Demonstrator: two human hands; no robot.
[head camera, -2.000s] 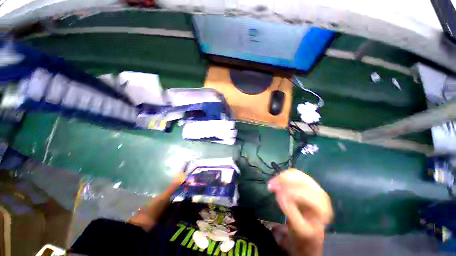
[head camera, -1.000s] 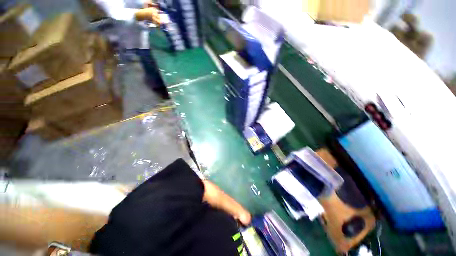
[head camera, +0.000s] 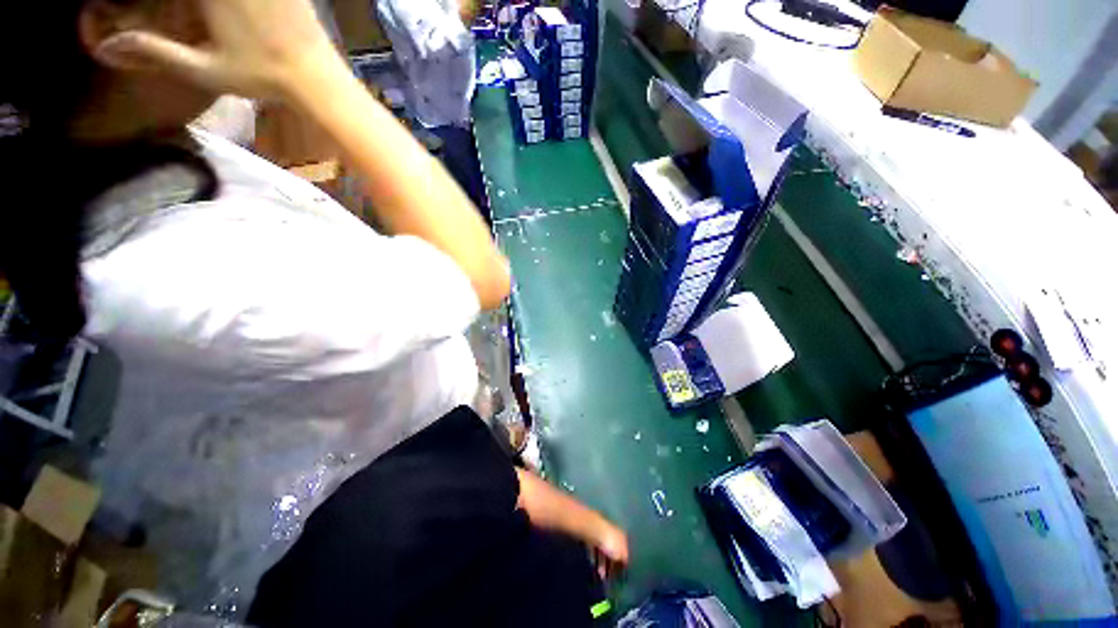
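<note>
My left hand (head camera: 606, 540) is low in the middle, reaching out of a black sleeve over the bench edge. Its fingers point down and are blurred, so I cannot tell whether they hold anything. Just below it, a blue box with pale flaps (head camera: 680, 611) is cut off by the bottom edge. My right hand is out of the picture. An open blue display box with white flaps (head camera: 785, 503) lies to the right, with white pieces on top.
A person in a white shirt (head camera: 282, 294) stands close on the left, hand raised to the head. Stacked blue boxes (head camera: 705, 270) stand on the green bench (head camera: 564, 294), beside a small open box (head camera: 689, 372). A monitor (head camera: 1005, 491) is at right. Another person stands farther back.
The view has shifted, and the person in white now fills the left side. The stacked boxes and monitor appear farther right. My left hand remains low by the bench edge.
</note>
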